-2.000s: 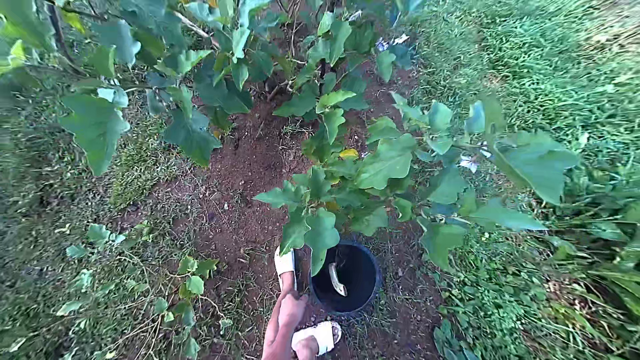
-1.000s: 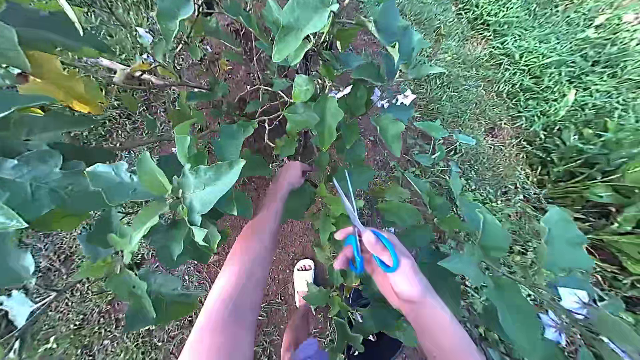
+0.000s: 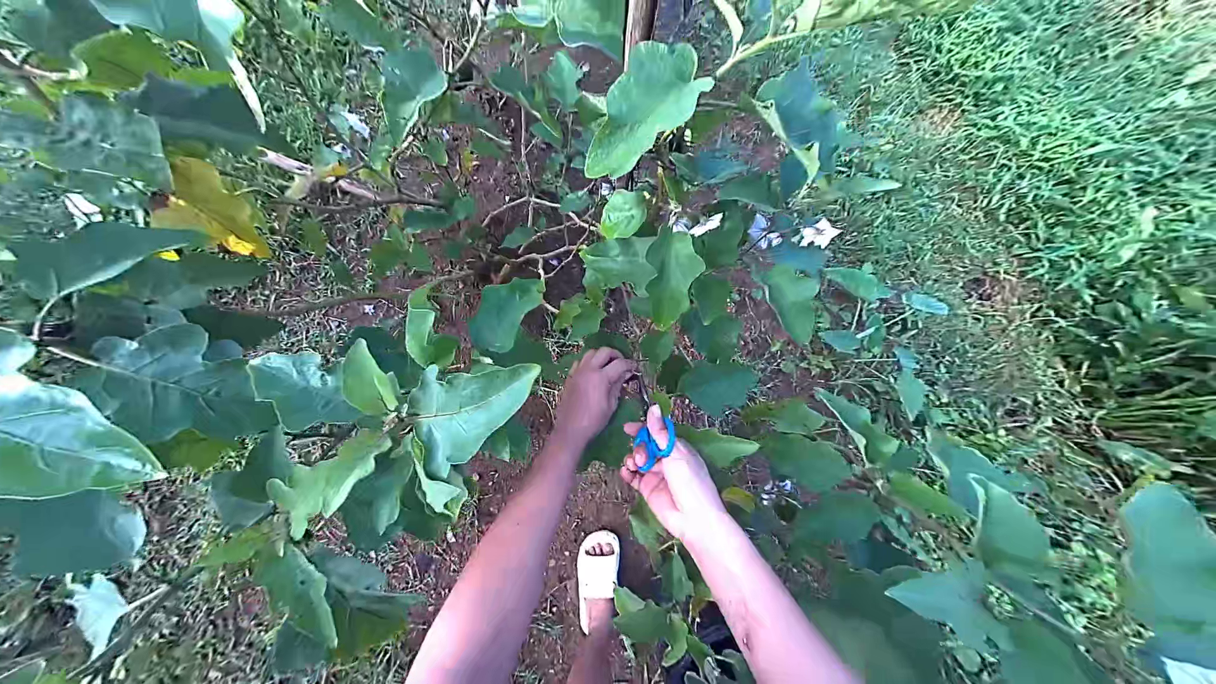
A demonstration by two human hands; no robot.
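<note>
Among the leaves of an eggplant plant [image 3: 475, 408], my left hand [image 3: 591, 391] has its fingers closed at a thin stem, though what exactly they pinch is too small to tell. My right hand [image 3: 670, 470] grips blue-handled scissors [image 3: 654, 445] just to the right and nearer me. The blades point up toward the left fingertips and are partly lost among the foliage. Broad green leaves surround both hands.
Bare woody branches [image 3: 380, 198] cross at the upper left, near a yellow leaf [image 3: 211, 211]. White and pale purple flowers [image 3: 817, 233] show at upper right. A dark bucket [image 3: 714, 632] is mostly hidden below, beside a sandalled foot [image 3: 598, 575]. Grass [image 3: 1092, 171] grows at right.
The scissors have moved from beside my left hand, blades raised and apart, to its fingertips within the leaves. Two seconds ago the view showed the bucket more openly, with a pale object inside.
</note>
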